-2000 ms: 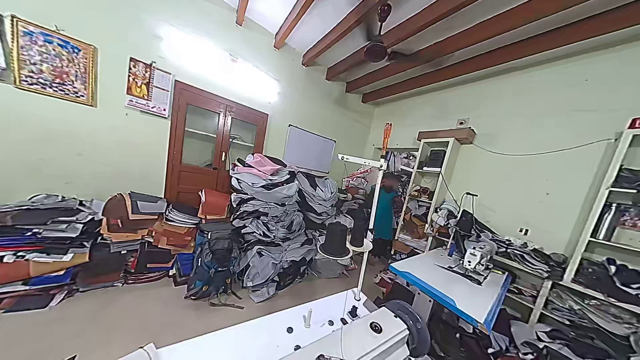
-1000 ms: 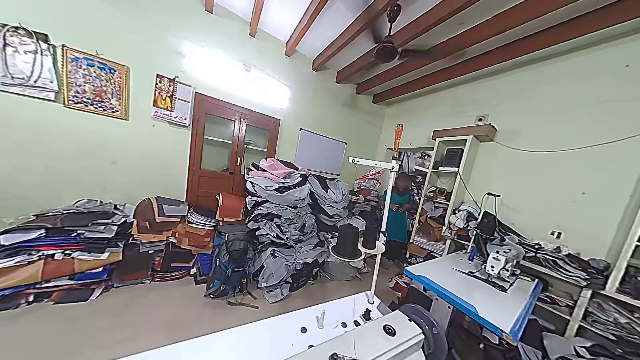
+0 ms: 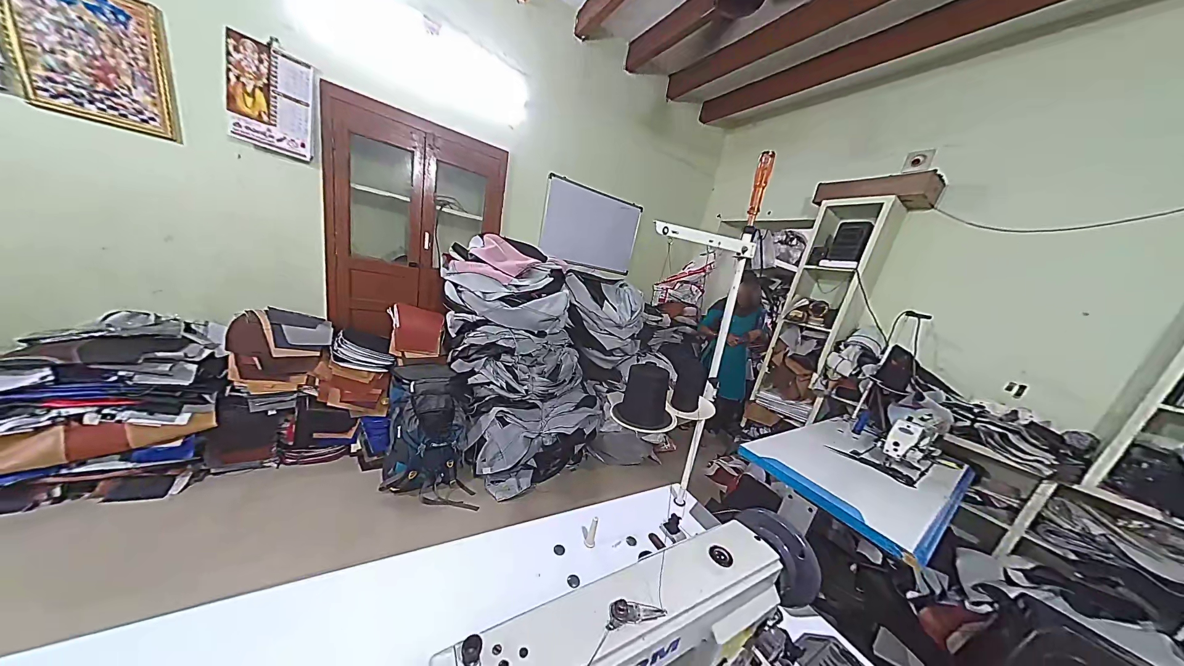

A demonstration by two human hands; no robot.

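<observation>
Neither my left hand nor my right hand shows in the head view. Closest to me, at the bottom, is the head of a white industrial sewing machine [image 3: 647,592] on a white table [image 3: 407,601]. Its black handwheel [image 3: 786,555] is at the right end. Behind it rises a white thread stand [image 3: 726,361], with black thread cones [image 3: 643,398] on round holders and an orange screwdriver handle [image 3: 760,185] upright at its top.
A second sewing machine [image 3: 911,435] sits on a blue-edged table [image 3: 832,490] at right. Stacked material [image 3: 111,398], a backpack [image 3: 425,435] and a tall grey fabric pile [image 3: 518,361] stand along the wall. A person [image 3: 735,333] stands by the shelves [image 3: 832,277].
The view has shifted, with the ceiling fan now mostly out at the top. The person by the shelves shows with both arms in front of the body, as one second ago.
</observation>
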